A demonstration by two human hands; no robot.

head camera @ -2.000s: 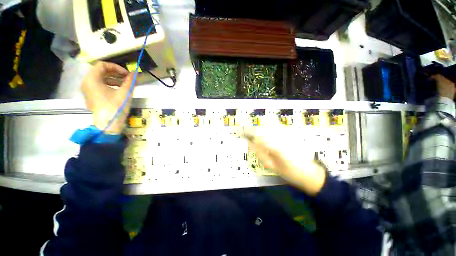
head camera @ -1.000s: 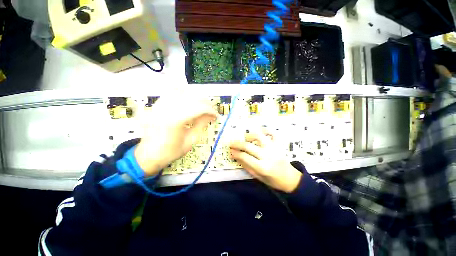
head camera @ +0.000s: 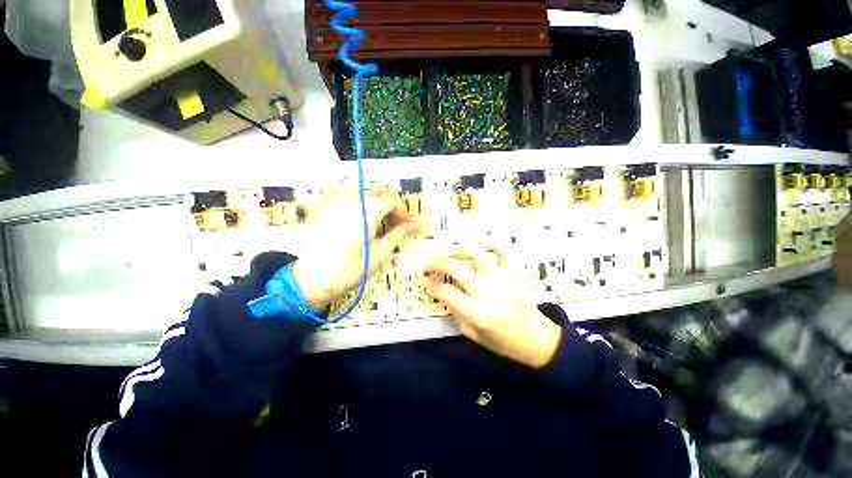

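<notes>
A long cream circuit board panel (head camera: 579,245) lies on the conveyor, with yellow-and-black parts (head camera: 530,190) mounted along its far edge. My left hand (head camera: 350,238) is over the middle-left of the panel, with thumb and fingertips close together. My right hand (head camera: 486,299) is just to its right, low over the panel, with fingers bent. Both hands are overexposed, so I cannot tell whether either holds a small part. A blue wrist strap (head camera: 280,295) is on my left wrist, and its blue cord (head camera: 362,168) hangs over the left hand.
Beyond the conveyor rail (head camera: 252,175) are small bins of green components (head camera: 388,114), green-yellow components (head camera: 473,112) and dark components (head camera: 575,101). Reddish-brown tubes (head camera: 430,30) lie behind them. A cream tape dispenser (head camera: 252,79) stands at the left. More boards (head camera: 811,219) are at the far right.
My left hand moved from the tape dispenser to the panel, then slightly right. My right hand moved a little left and stays beside it. The neighbour's plaid sleeve has left the right side.
</notes>
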